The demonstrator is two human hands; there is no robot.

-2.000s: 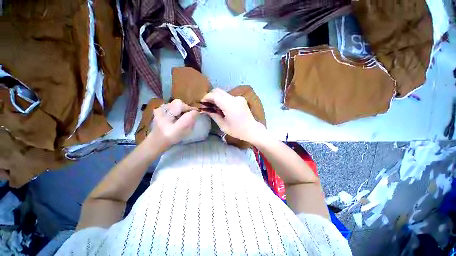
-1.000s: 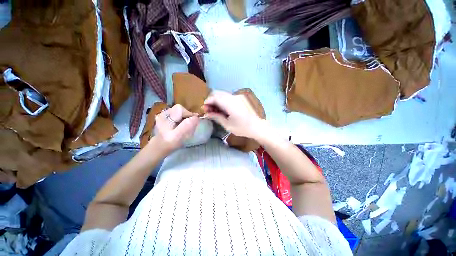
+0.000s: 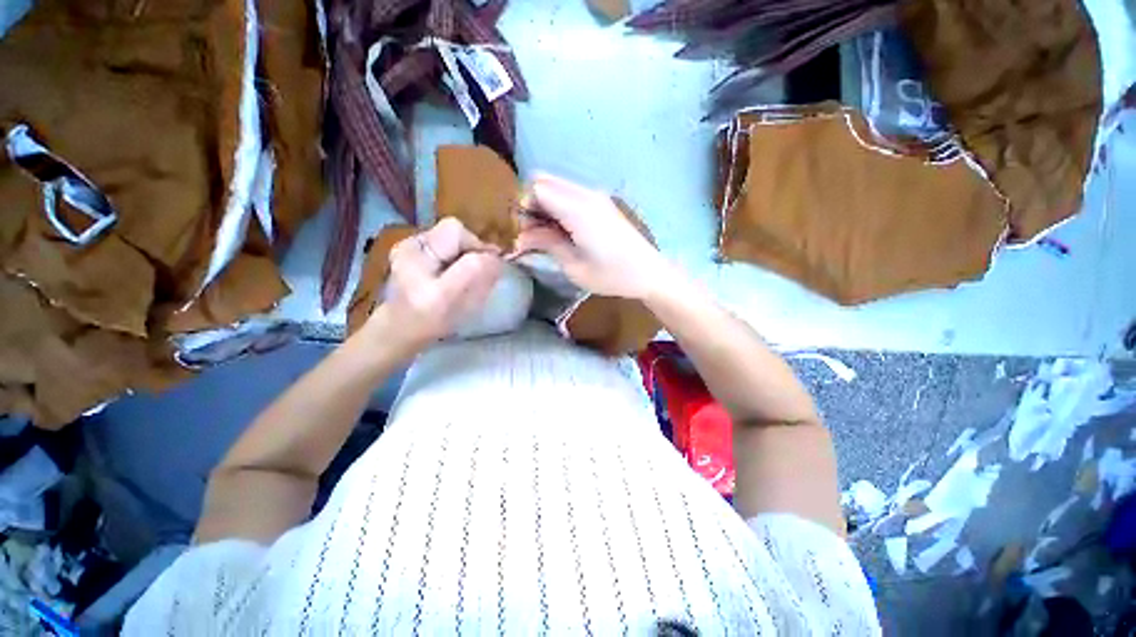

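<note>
A brown garment piece [image 3: 475,184] with lobed parts lies at the table's front edge, close to my waist. A white layer [image 3: 498,307] bunches into a soft pouch below my fingers. My left hand [image 3: 436,276], with a ring on one finger, pinches the seam edge of the brown piece. My right hand [image 3: 583,234] pinches the same edge just to the right, its fingertips close to my left ones. A small dark shape shows at my right fingers; I cannot tell what it is.
A large brown garment pile [image 3: 106,137] lies at left. Plaid strips [image 3: 353,162] with white labels [image 3: 483,72] lie behind my hands. Stacked brown panels [image 3: 860,212] lie at right, beside a grey printed sheet [image 3: 899,93]. A red container [image 3: 701,436] and white scraps [image 3: 953,485] are below the table.
My hands still hold the seam edge. My right hand has moved up a little and its fingers have shifted. The brown piece's upper lobe has shifted slightly upward in view.
</note>
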